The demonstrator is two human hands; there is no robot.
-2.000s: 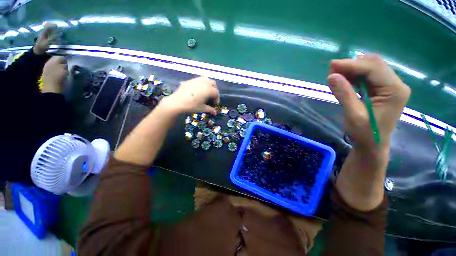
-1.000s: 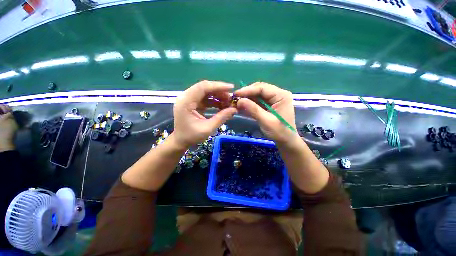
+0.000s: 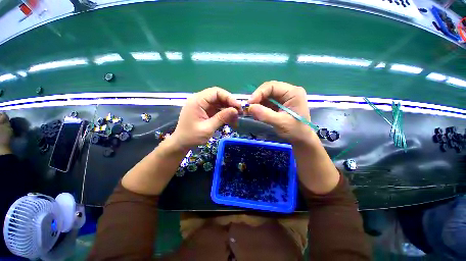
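Note:
My left hand (image 3: 208, 116) and my right hand (image 3: 280, 108) meet fingertip to fingertip above the bench's back edge. Between them they hold a small gold-and-silver component (image 3: 246, 108), mostly hidden by the fingers. A thin green strip (image 3: 294, 115) also lies in my right hand, slanting across the palm toward the wrist. Below the hands is the blue parts tray (image 3: 216, 178), holding many small black parts (image 3: 260, 176) and one gold-and-silver piece (image 3: 241, 166). Loose round circuit board modules (image 3: 192, 166) lie left of the tray, partly behind my left forearm.
More modules (image 3: 113, 128), a phone (image 3: 66, 145) and a white fan (image 3: 31, 224) are at left. Black housings (image 3: 328, 134), a single module (image 3: 350, 164) and spare green strips (image 3: 397, 127) lie right. Dark units sit on the green belt (image 3: 230, 30). Another person's hand (image 3: 5, 133) shows far left.
My left hand left the module pile and met my right hand at centre; both then stayed together with slight finger movement. The units on the belt have shifted left.

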